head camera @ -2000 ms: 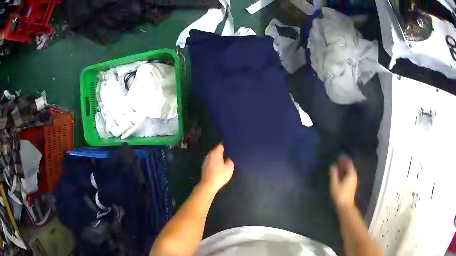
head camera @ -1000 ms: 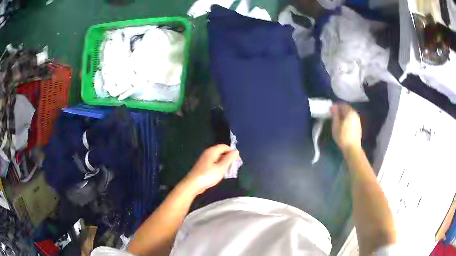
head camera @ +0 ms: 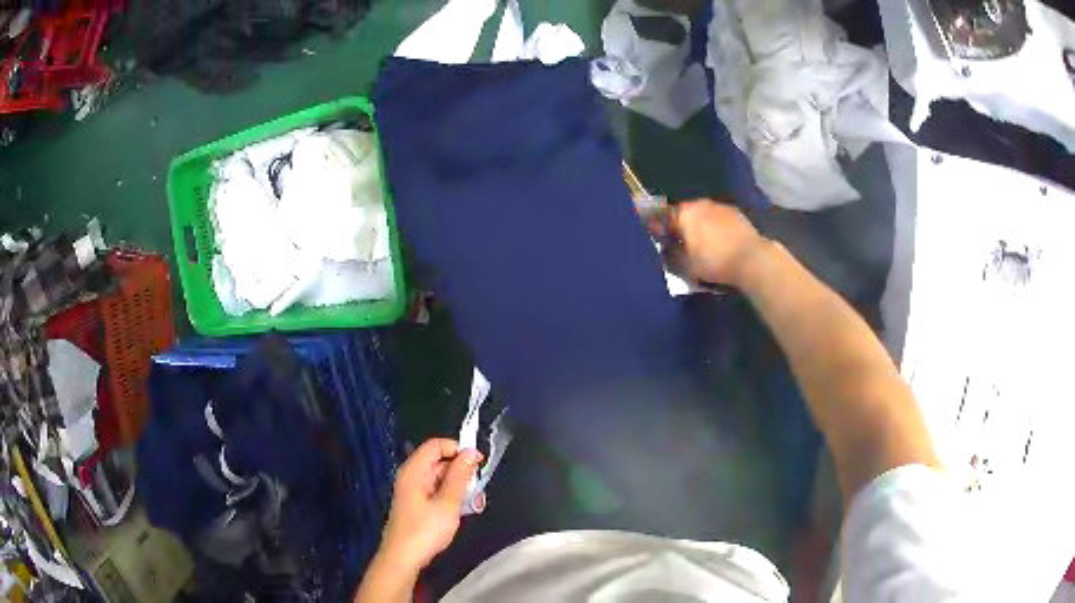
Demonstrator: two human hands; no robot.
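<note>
A long navy cloth (head camera: 531, 224) hangs or lies over the green floor in front of me, its lower end blurred and darker. My left hand (head camera: 427, 501) is low, left of the cloth and apart from it, with thin white strips (head camera: 474, 424) pinched between thumb and fingers. My right hand (head camera: 716, 242) is at the cloth's right edge, its fingers closed around a small pale piece. A thin yellow-brown stick-like thing (head camera: 634, 179) shows just above the fingers. The fingertips are blurred, so whether they touch the navy cloth cannot be told.
A green basket (head camera: 179, 224) of white cloth stands left of the navy cloth. Below it, dark-blue cloth (head camera: 177, 442) lies over a blue crate. Red crates (head camera: 139, 309) stand farther left. Crumpled white cloth (head camera: 796, 106) is at upper right. A white table edge (head camera: 990, 306) runs down the right.
Two seconds ago no held piece showed in either hand. Since one second ago my left hand has moved down and left with white strips, and my right hand has moved left to the cloth's edge.
</note>
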